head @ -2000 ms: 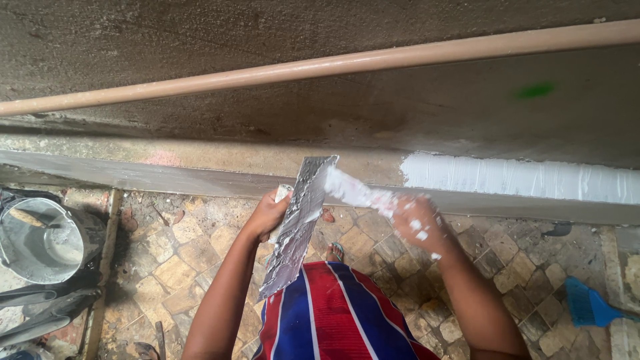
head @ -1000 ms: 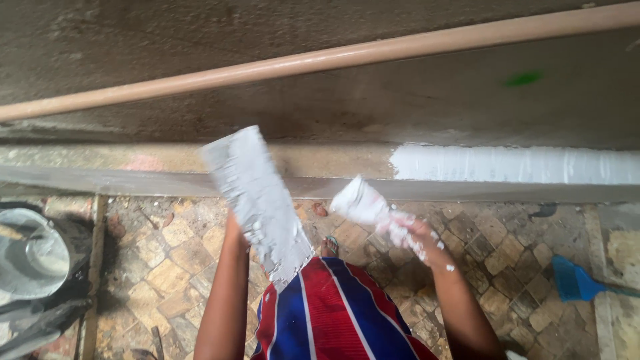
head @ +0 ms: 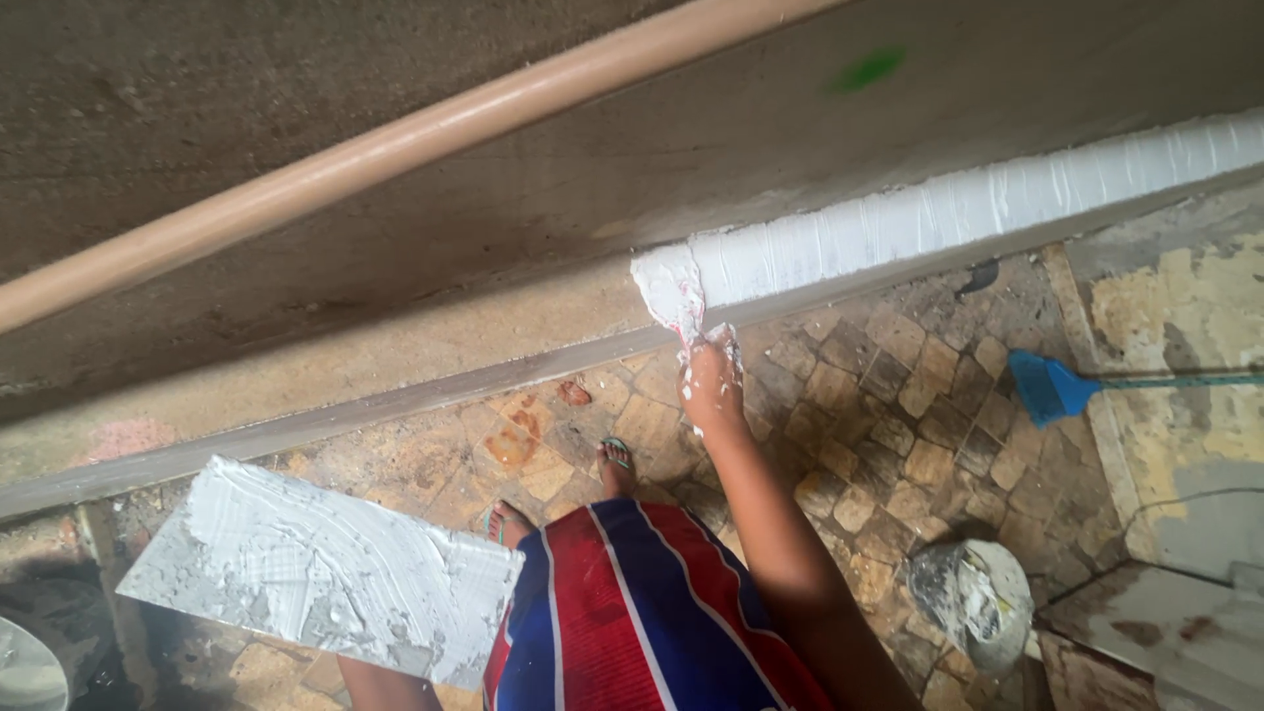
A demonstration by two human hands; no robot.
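My right hand (head: 713, 380), specked with white paste, grips a putty knife (head: 676, 291) whose coated blade lies on the ledge, at the left end of a white plastered strip (head: 869, 237). The strip runs along the ledge to the right edge. At the lower left a flat rectangular plate (head: 326, 568), thickly smeared with white paste, is held out level; my left hand is hidden beneath it and only the forearm shows. Left of the knife the ledge (head: 474, 341) is bare and brownish.
A beige pipe (head: 395, 143) crosses the wall above the ledge. On the stone-tiled floor stand a paste-smeared bucket (head: 973, 602) at the lower right and another bucket (head: 30, 667) at the lower left. A blue broom (head: 1057, 387) lies at the right, near a threshold.
My right hand has brought the putty knife from above the floor onto the ledge at the strip's end. The plate, earlier raised near the ledge, is now lower and farther left. The view has turned.
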